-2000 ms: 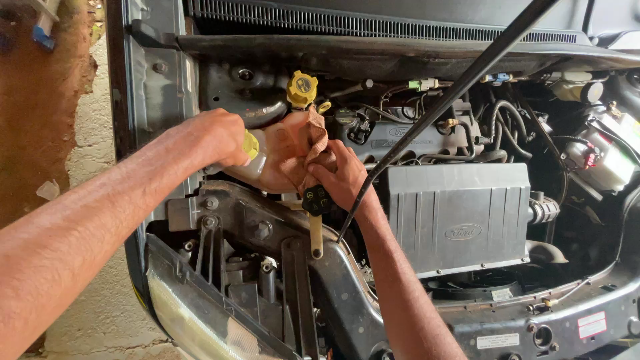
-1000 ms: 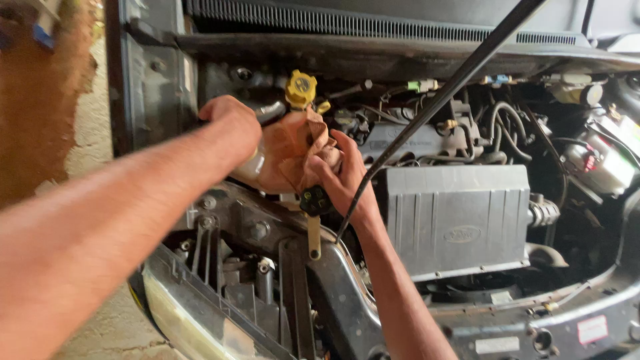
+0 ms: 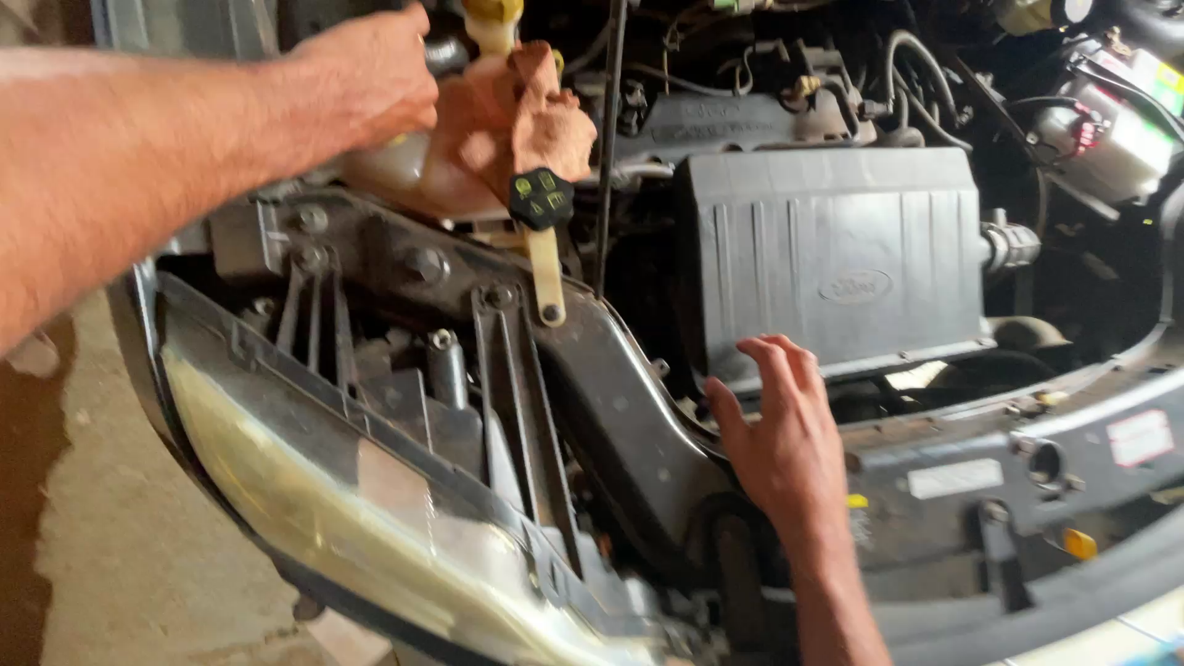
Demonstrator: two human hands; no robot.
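My left hand [image 3: 379,79] reaches in from the left, fingers curled, above the translucent coolant reservoir [image 3: 453,139]; whether it holds anything is hidden. Close to its fingers is a dark hose [image 3: 448,55]. A yellow cap [image 3: 495,11] tops the reservoir, cut by the upper edge of the view. Over the reservoir's right side hangs a crumpled brownish cloth [image 3: 550,129], just above a black cap [image 3: 541,198] with yellow symbols. My right hand [image 3: 784,435] hovers with fingers apart and nothing in it, at the lower front edge of the black air filter box [image 3: 837,268].
A thin black hood prop rod [image 3: 610,139] rises between the cloth and the air filter box. The headlight [image 3: 342,499] lies at lower left, beside the metal front frame [image 3: 629,416]. A battery [image 3: 1101,139] sits at the far right.
My right hand has let go of the cloth and moved down and to the right, away from it. My left hand stays by the reservoir. The view has shifted lower and closer.
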